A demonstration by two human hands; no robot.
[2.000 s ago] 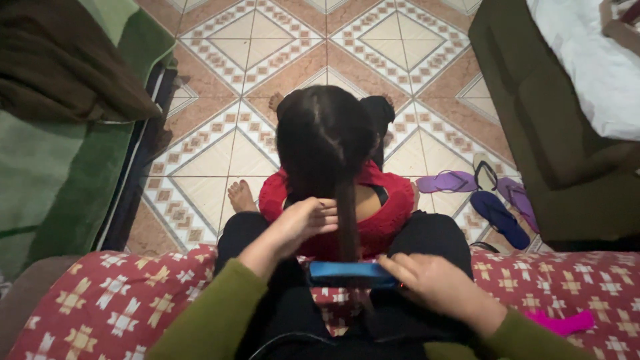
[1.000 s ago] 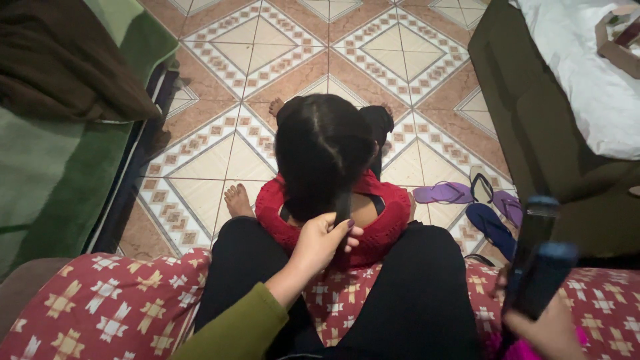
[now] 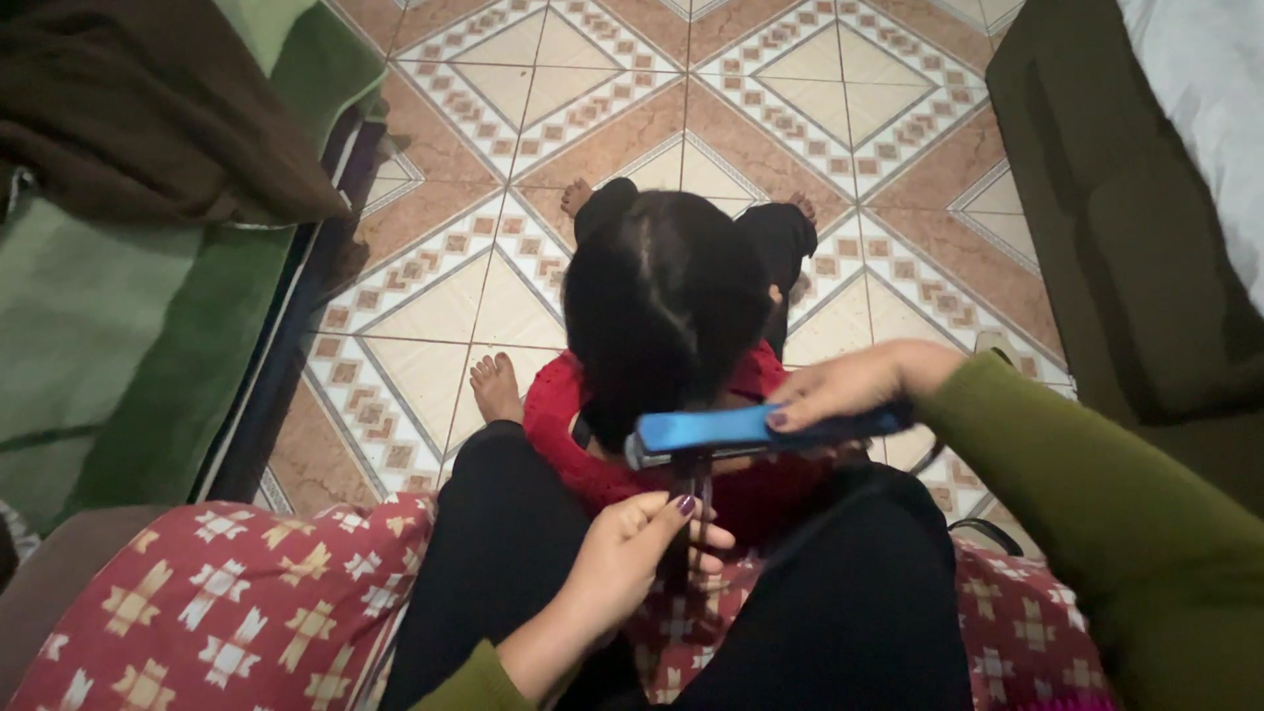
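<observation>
A person with long dark hair [image 3: 662, 296] and a red top [image 3: 553, 405] sits on the floor between my knees, back towards me. My right hand [image 3: 849, 390] grips a blue hair straightener [image 3: 701, 430], held level across a section of hair behind the person's neck. The hair passes at the straightener's plates; whether they are fully closed on it I cannot tell. Just below, my left hand [image 3: 642, 538] pinches the lower part of that section between thumb and fingers.
Patterned floor tiles [image 3: 425, 306] lie around the person. A bed or couch with a green blanket [image 3: 128, 365] and brown cloth [image 3: 148, 118] stands at left, a dark sofa [image 3: 1116, 197] with white fabric [image 3: 1210, 89] at right. I sit on red patterned fabric [image 3: 188, 612].
The straightener was out at the right with its arms apart one second ago; my right hand has brought it left to the hair. My left hand has moved lower along the hair.
</observation>
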